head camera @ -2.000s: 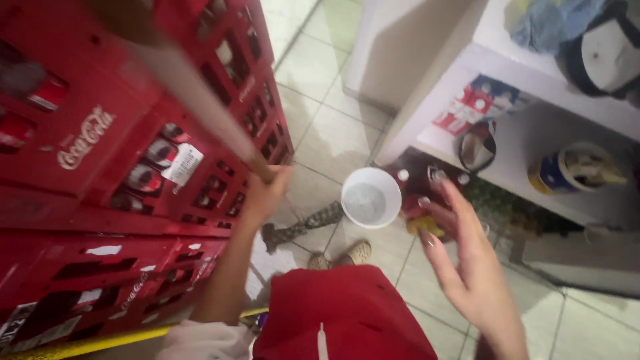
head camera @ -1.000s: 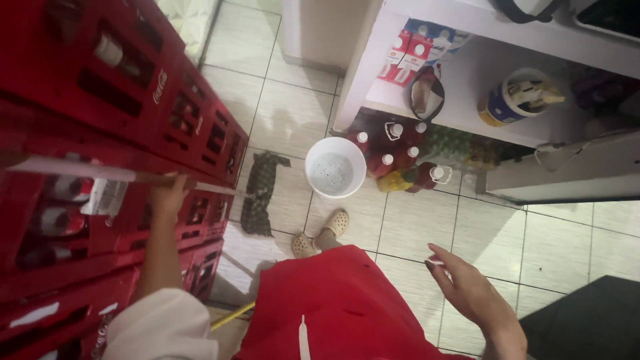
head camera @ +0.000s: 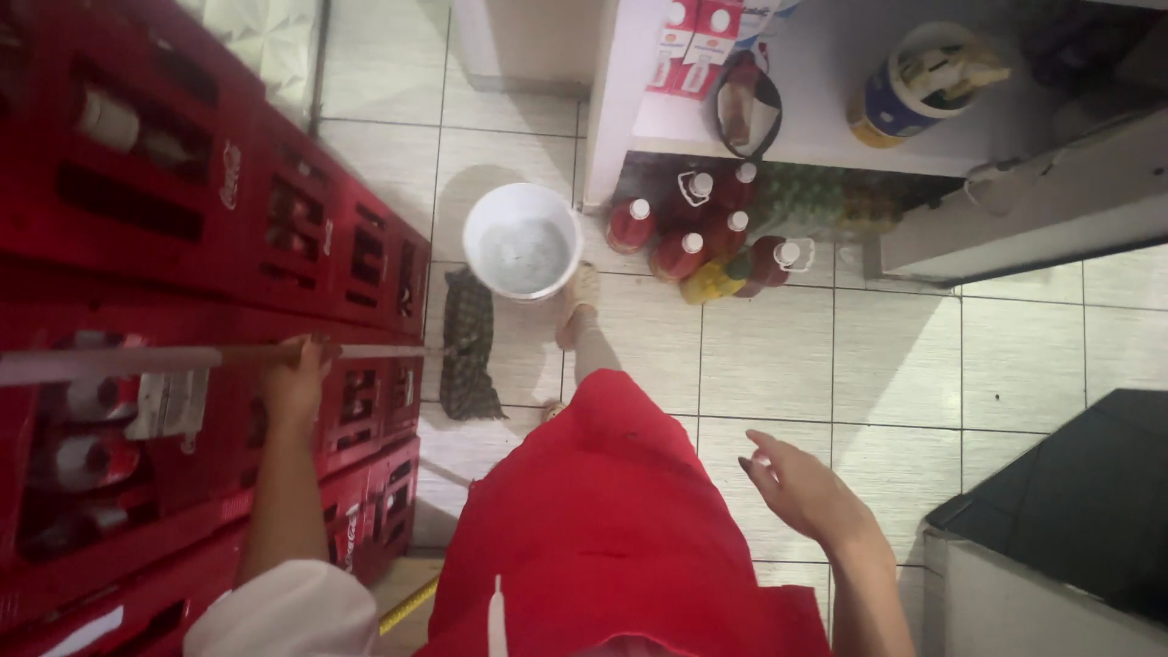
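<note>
My left hand (head camera: 297,379) is closed around a long pole (head camera: 383,350), held beside the red crates. At the pole's far end a dark checked cloth (head camera: 467,342) lies on the tiled floor. Just above the cloth stands a white bucket (head camera: 523,242) holding cloudy liquid, with one of my clogs (head camera: 581,287) right beside it. Over the floor at the lower right, my right hand (head camera: 808,493) is held with its fingers apart and nothing in it.
Stacked red Coca-Cola crates (head camera: 228,310) of bottles line the left side. Several red-liquid bottles (head camera: 678,256) and a yellow one (head camera: 716,278) stand under a white shelf (head camera: 675,132) with cartons (head camera: 698,50) and a tub (head camera: 899,100). A dark-topped block (head camera: 1077,502) stands at the lower right.
One foot has stepped forward, up beside the bucket. My right hand, near the bucket at first, has moved away from it to the right. My left hand has kept hold of the pole.
</note>
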